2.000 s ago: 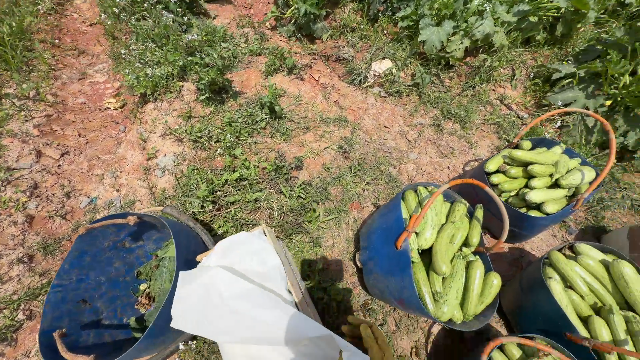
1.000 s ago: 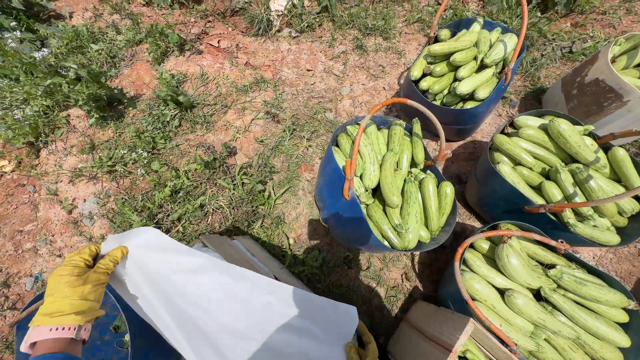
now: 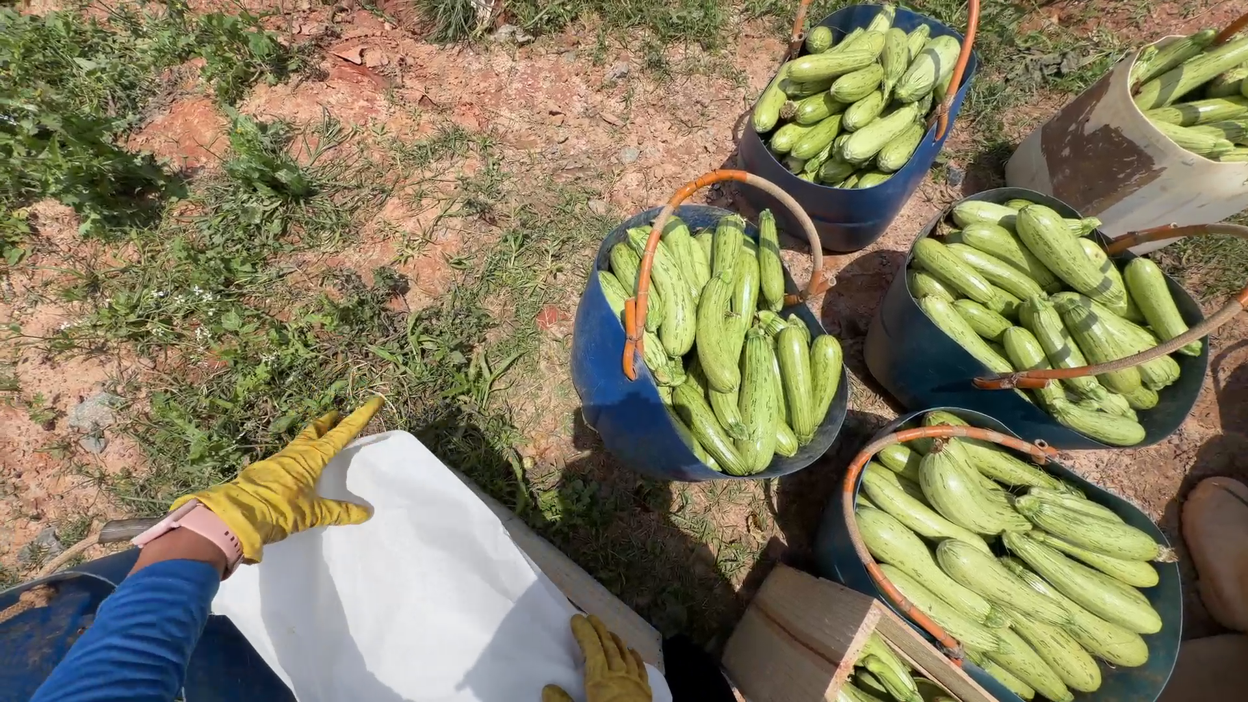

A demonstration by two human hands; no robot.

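Note:
My left hand (image 3: 283,487), in a yellow glove with a pink band at the wrist, lies on the upper left edge of a white sheet (image 3: 419,575), fingers spread. At the sheet's lower right edge rests my right hand (image 3: 606,663), also in a yellow glove and partly cut off by the frame. The sheet lies over a wooden crate (image 3: 585,595), whose side shows along the right. Whether either hand pinches the sheet is hard to see. Beyond the crate stands a blue bucket (image 3: 624,409) full of light green zucchini (image 3: 756,390).
More blue buckets of zucchini (image 3: 848,210) (image 3: 907,341) (image 3: 1150,663) and a whitish bucket (image 3: 1063,156) stand at the right. A wooden crate (image 3: 799,634) holding zucchini is at the bottom. A blue bucket (image 3: 224,663) is at lower left. Part of a boot (image 3: 1219,546) shows at the right edge.
My left hand, out of view two seconds ago, has come onto the sheet and moved right with its fingers spread. The sheet lies farther over the crate. The view has shifted right.

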